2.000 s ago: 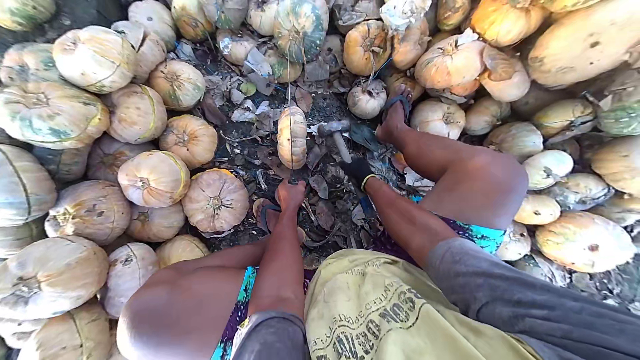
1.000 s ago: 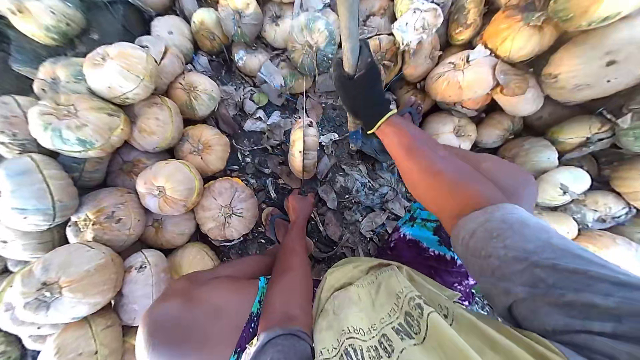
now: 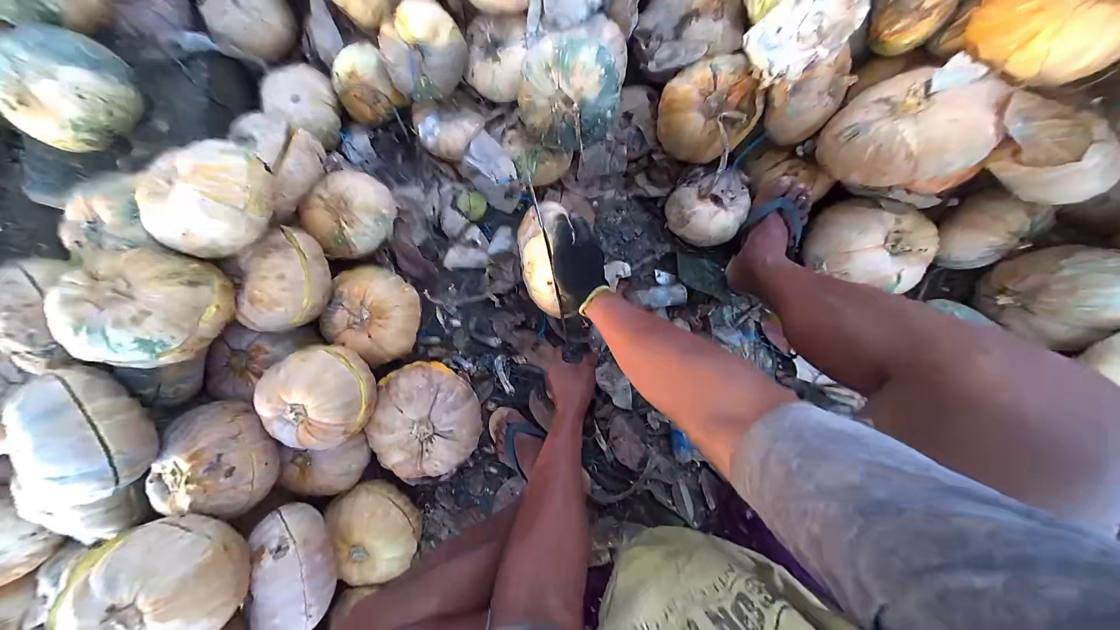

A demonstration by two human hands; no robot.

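Observation:
Upright on the littered ground between my legs, a small pale-orange pumpkin point(image 3: 536, 258) has a long thin blade point(image 3: 544, 229), seen nearly edge-on, running across it. My left hand point(image 3: 567, 376), bare, is closed around the dark handle at the blade's near end, just below the pumpkin. My right hand point(image 3: 579, 261), in a black glove with a yellow cuff, is against the pumpkin's right side and seems to grip it; its fingers are blurred and partly hidden. How deep the blade sits in the pumpkin cannot be told.
Piled pumpkins point(image 3: 140, 306) crowd the left, and more pumpkins point(image 3: 910, 122) lie at the upper right and far side. My sandalled feet stand either side, the right foot point(image 3: 770, 232) close to a small pumpkin point(image 3: 707, 207). Dry leaves and scraps cover the ground.
My right hand has come down from above right onto the pumpkin. The wooden-looking tool it held raised one second ago is no longer in it. My left hand stays below the pumpkin.

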